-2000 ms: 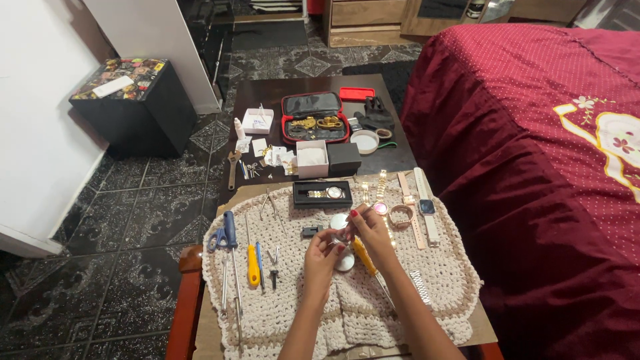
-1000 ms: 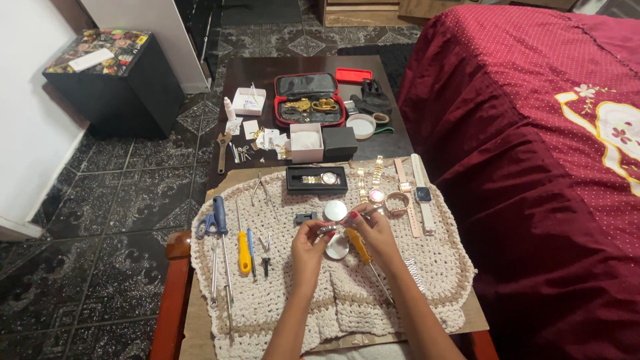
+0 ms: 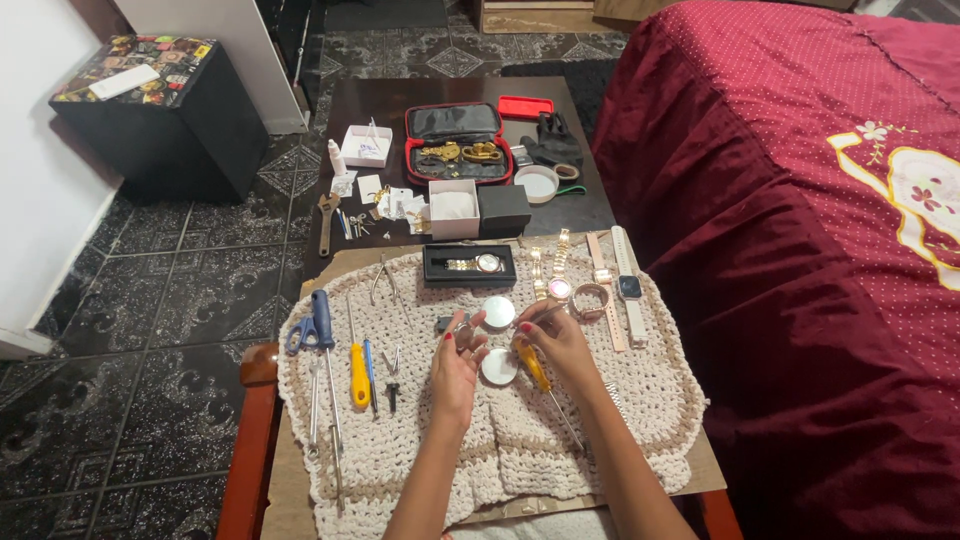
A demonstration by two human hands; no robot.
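My left hand [image 3: 456, 367] holds a small round watch part [image 3: 465, 335], perhaps a watch case, in its fingers. My right hand [image 3: 555, 337] pinches a small thin tool [image 3: 534, 316], partly hidden by the fingers. Two round metal tins [image 3: 498, 313] lie on the crocheted mat between and behind the hands. A yellow-handled screwdriver [image 3: 534, 366] rests just under my right hand, its shaft toward me. Beyond the hands stands an open black box [image 3: 469, 265] with a two-tone wristwatch [image 3: 489, 262]. A rose-gold watch [image 3: 589, 300] and a smartwatch [image 3: 630, 286] lie to the right.
On the mat's left are scissors [image 3: 302, 334], another yellow screwdriver [image 3: 360, 379], a wrench [image 3: 314, 405] and pliers [image 3: 384, 277]. The dark table behind holds a red-edged case [image 3: 457, 176], small boxes, black gloves [image 3: 555, 142] and an adjustable wrench [image 3: 326, 225]. A bed with a red cover stands right.
My hands were close together over the mat and have moved apart. The left one has turned, its palm now more in view.
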